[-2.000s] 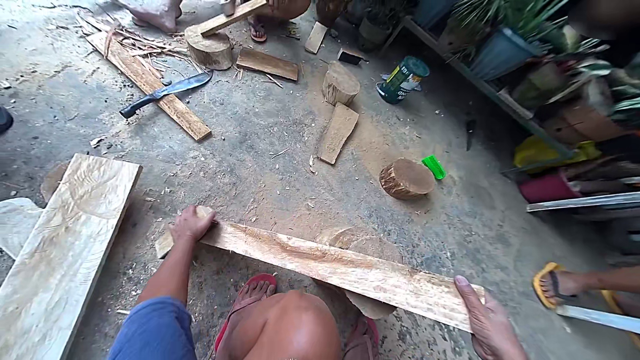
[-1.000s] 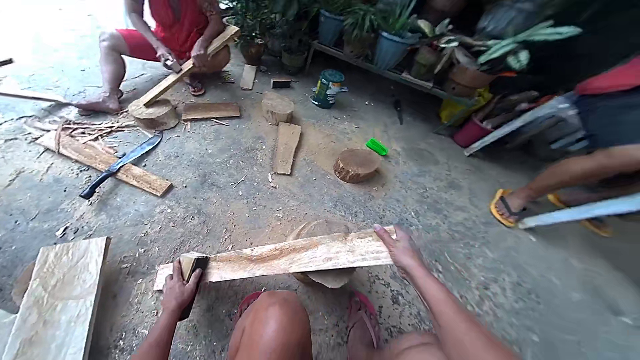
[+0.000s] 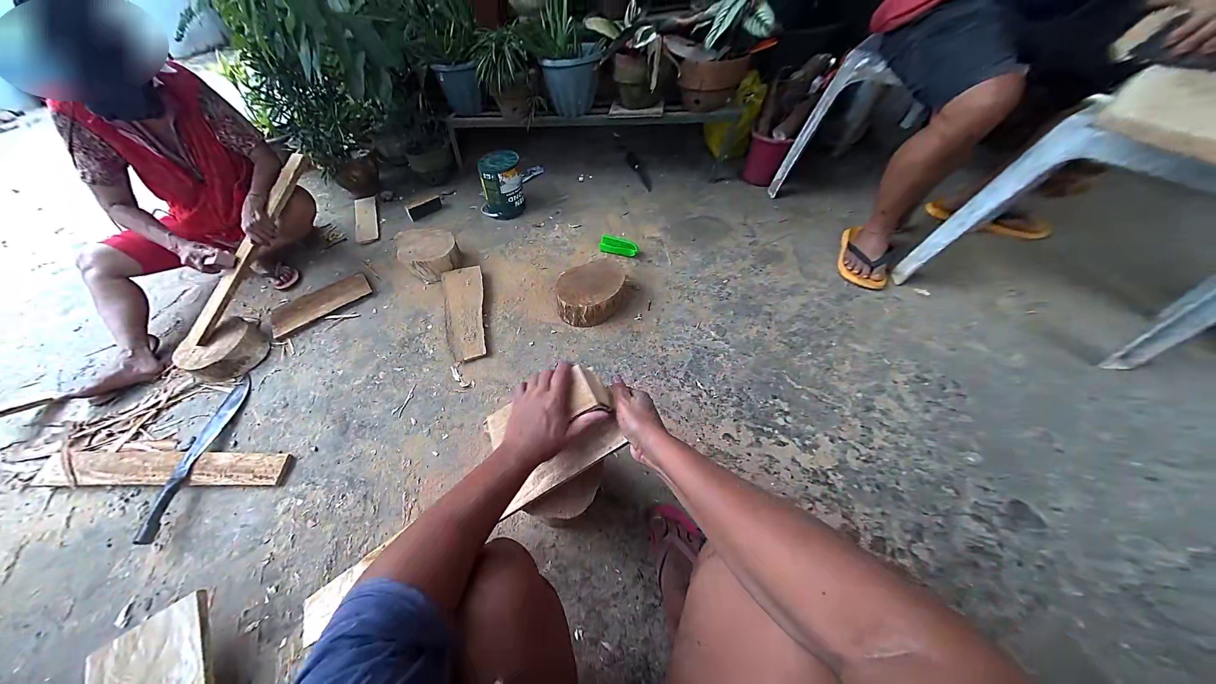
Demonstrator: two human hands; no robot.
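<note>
A long, narrow wooden board [image 3: 560,467] slants from the lower left up to my hands, its upper part over a low wood stump [image 3: 570,499] between my feet. My left hand [image 3: 540,413] grips a small wooden block [image 3: 587,388] on the board's upper end, fingers over its left side. At the block's right side, by the board's edge, my right hand [image 3: 635,418] has its fingers closed. Whether it holds the block, the board or both is hard to tell. The block's underside is partly hidden, with something dark along its lower edge.
A co-worker [image 3: 180,190] at left works a wooden strip on a stump. A machete [image 3: 195,461] crosses a plank [image 3: 237,468]. Ahead stand stumps [image 3: 591,293], a green can [image 3: 501,185] and a bright green plastic piece [image 3: 618,246]. At right are another person's leg [image 3: 940,161] and a plastic chair [image 3: 1016,180].
The board has turned from lying crosswise to slanting toward the lower left. My right hand has come from its right part to beside the block and my left hand. The view has swung up.
</note>
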